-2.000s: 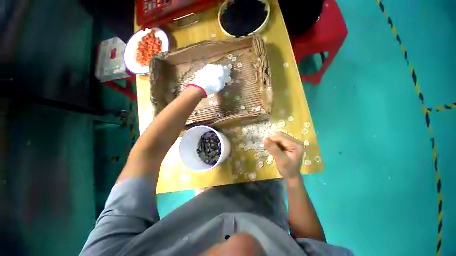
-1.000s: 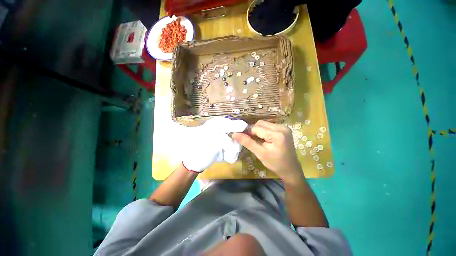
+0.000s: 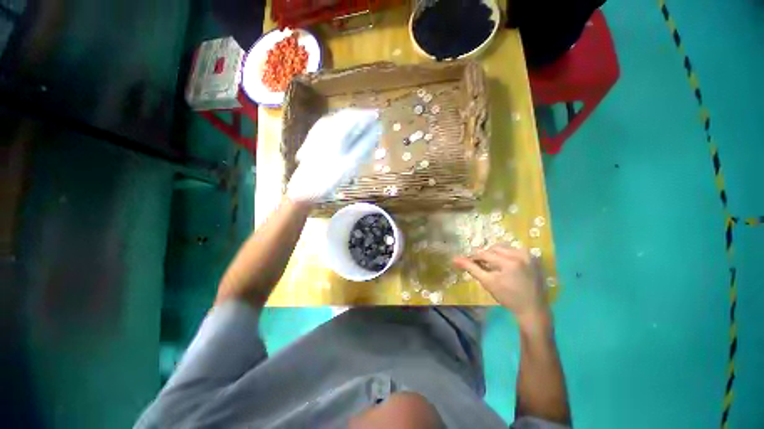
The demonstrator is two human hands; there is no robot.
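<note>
My left hand [image 3: 339, 153], in a white knitted glove, is over the left part of the brown cardboard carton tray [image 3: 381, 199]. It is blurred, and its fingers and any part in them cannot be made out. Pale rings [image 3: 423, 163] and a few dark bits lie scattered in the carton. My right hand [image 3: 505, 275], bare, is low over the table at the right, its thumb and fingertips close together; whether it holds a ring is too small to tell. Loose pale rings [image 3: 469, 228] lie around it. The white plastic bucket [image 3: 339, 243] between my arms holds dark round parts [image 3: 371, 242].
A white dish [image 3: 252, 80] of orange parts [image 3: 285, 64] stands at the upper left, a pale tub [image 3: 460, 56] of black parts [image 3: 453, 28] at the upper right. A red tray [image 3: 318, 10] is at the far end. A person in black [image 3: 544, 29] sits by a red stool [image 3: 578, 80].
My hands were together over the bucket and have moved apart. My left hand went forward into the carton; my right hand went right to the loose rings. The bucket is uncovered.
</note>
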